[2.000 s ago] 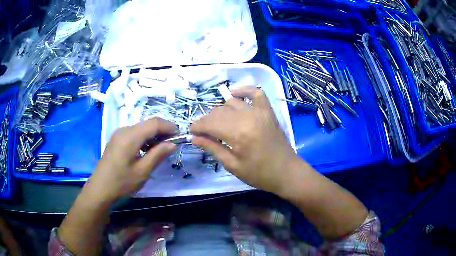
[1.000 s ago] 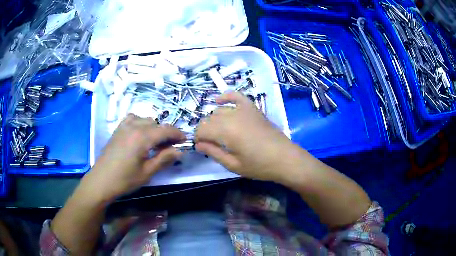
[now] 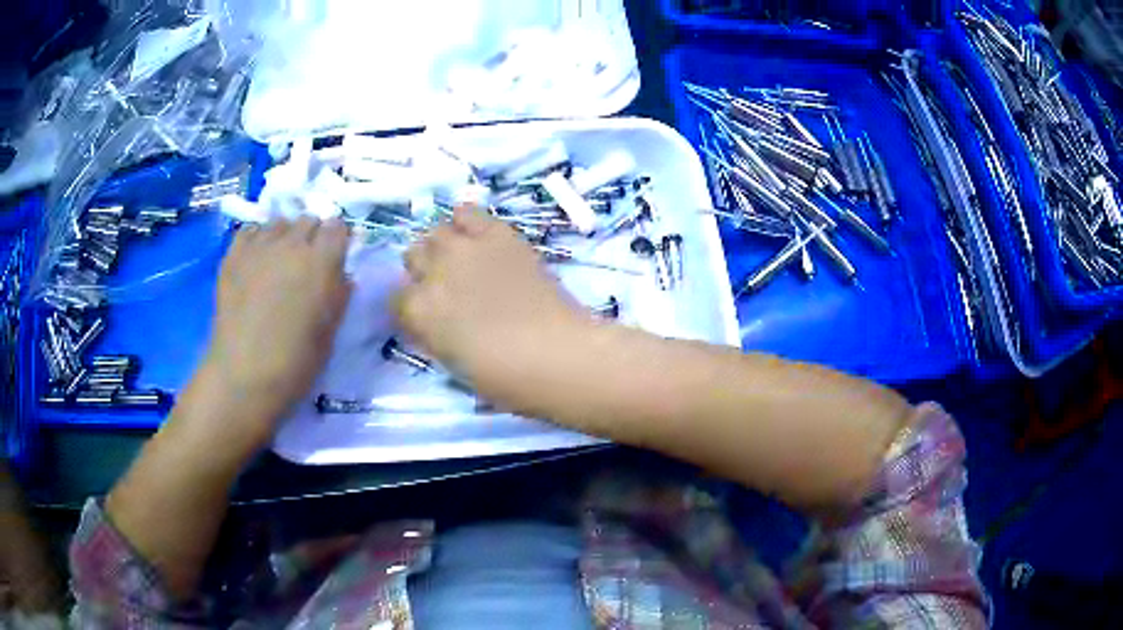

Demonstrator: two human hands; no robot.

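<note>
The white tray (image 3: 717,265) lies before me with silver rods with dark heads (image 3: 665,261) and white plastic sleeves (image 3: 568,201), mostly in its far half. My left hand (image 3: 286,295) is over the tray's left side, back up, fingertips at the white pieces. My right hand (image 3: 474,289) is over the tray's middle, fingers curled down among the rods. The fingertips are partly hidden, so I cannot tell whether either hand holds a part. A dark-headed rod (image 3: 413,357) lies below my right hand. Another piece (image 3: 370,405) lies near the tray's front edge.
A second white tray (image 3: 370,74) overlaps the far edge. A left blue tray (image 3: 179,289) holds short metal tubes (image 3: 111,375), with a clear plastic bag (image 3: 148,111) over it. A right blue tray (image 3: 850,332) holds slim assembled units (image 3: 776,154). More blue trays (image 3: 1059,160) hold silver parts at far right.
My hands have moved apart and away from me into the tray's far half. The small metal piece between them no longer shows. Another unit appears to lie at the near side of the right blue tray's pile.
</note>
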